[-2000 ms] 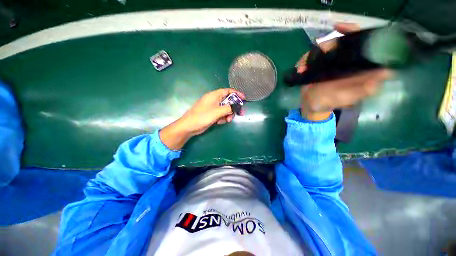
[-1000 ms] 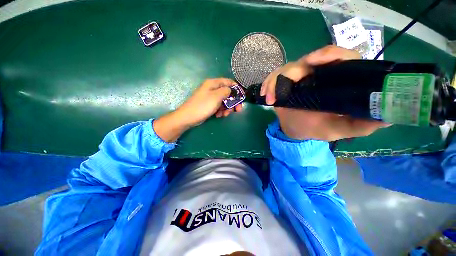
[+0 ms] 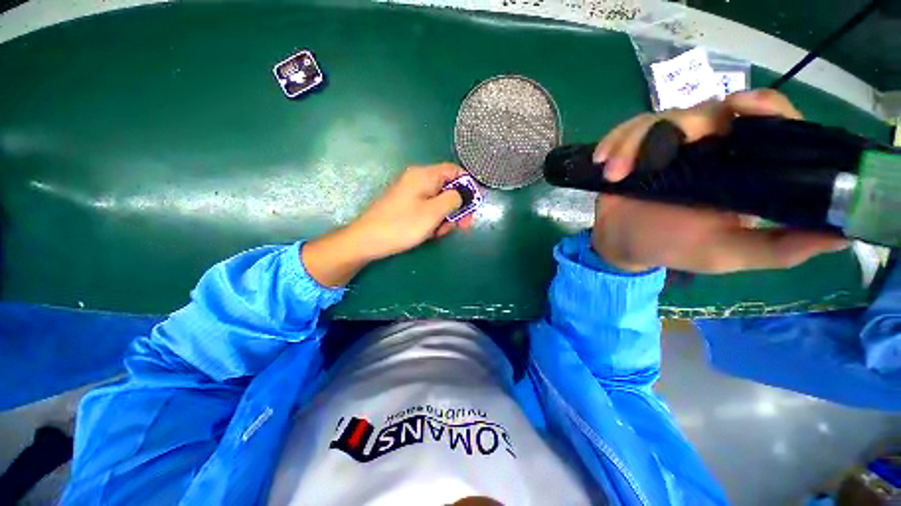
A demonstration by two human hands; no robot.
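Note:
My left hand [image 3: 403, 215] holds a small rounded-square device housing [image 3: 462, 198], dark with a pale rim, in its fingertips just below the round screw tray [image 3: 507, 131]. My right hand [image 3: 682, 212] grips a thick black electric screwdriver [image 3: 761, 170] lying sideways, its green label at the right. The screwdriver's nose points left, at the tray's lower right edge, apart from the housing. The tray shows a silvery speckled surface; single screws are too small to tell.
A second device housing [image 3: 298, 74] lies at the upper left of the green bench [image 3: 178, 168]. Clear plastic bags with white labels [image 3: 684, 79] lie behind my right hand. A black cable [image 3: 825, 44] runs to the upper right. Blue cloth [image 3: 59, 356] shows at the left.
The screwdriver and my right hand first came left to the housing, then moved back right, away from it. My left hand still holds the housing, now turned slightly.

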